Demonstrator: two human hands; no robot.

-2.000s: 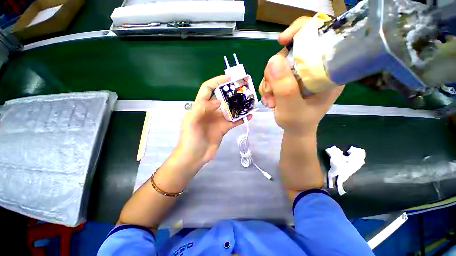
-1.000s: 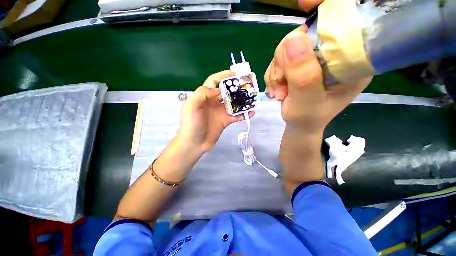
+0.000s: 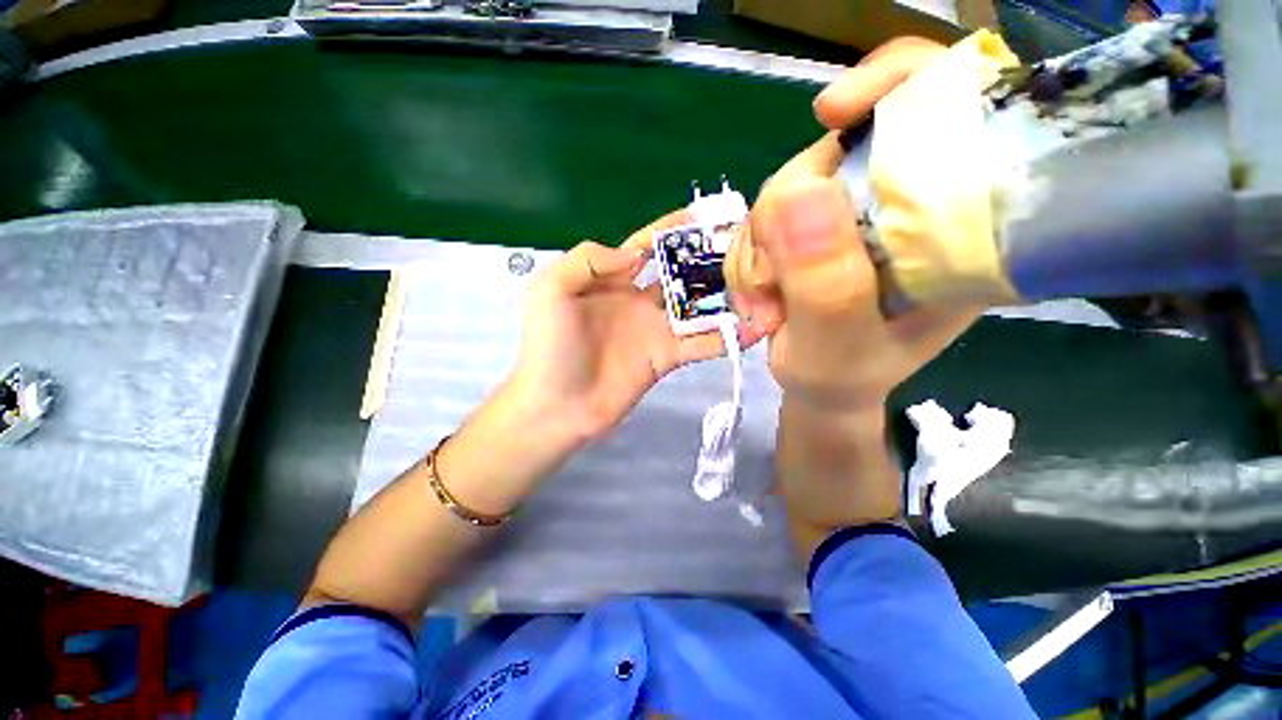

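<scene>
My left hand (image 3: 598, 338) holds a white power adapter (image 3: 695, 277) by its sides, above the pale foam sheet (image 3: 562, 521). Its open face shows the dark circuit board, and two plug pins point away from me. A tied white output cord (image 3: 719, 443) hangs from its near end. My right hand (image 3: 837, 288) grips the grey glue dispensing gun (image 3: 1125, 211) at its cream masking tape wrap (image 3: 935, 176). The right fingers overlap the adapter's right side. The gun's nozzle is hidden behind them.
A wrapped grey slab (image 3: 127, 380) lies at left with part of another open white adapter (image 3: 21, 404) at its left edge. A crumpled white tissue (image 3: 959, 453) lies at right. A green conveyor belt (image 3: 394, 155) runs beyond, with a long tray (image 3: 485, 26) at the far side.
The adapter has shifted right and slightly lower, and my right fingers now cover part of it. The cord hangs straighter. Another adapter has come into view on the slab at left.
</scene>
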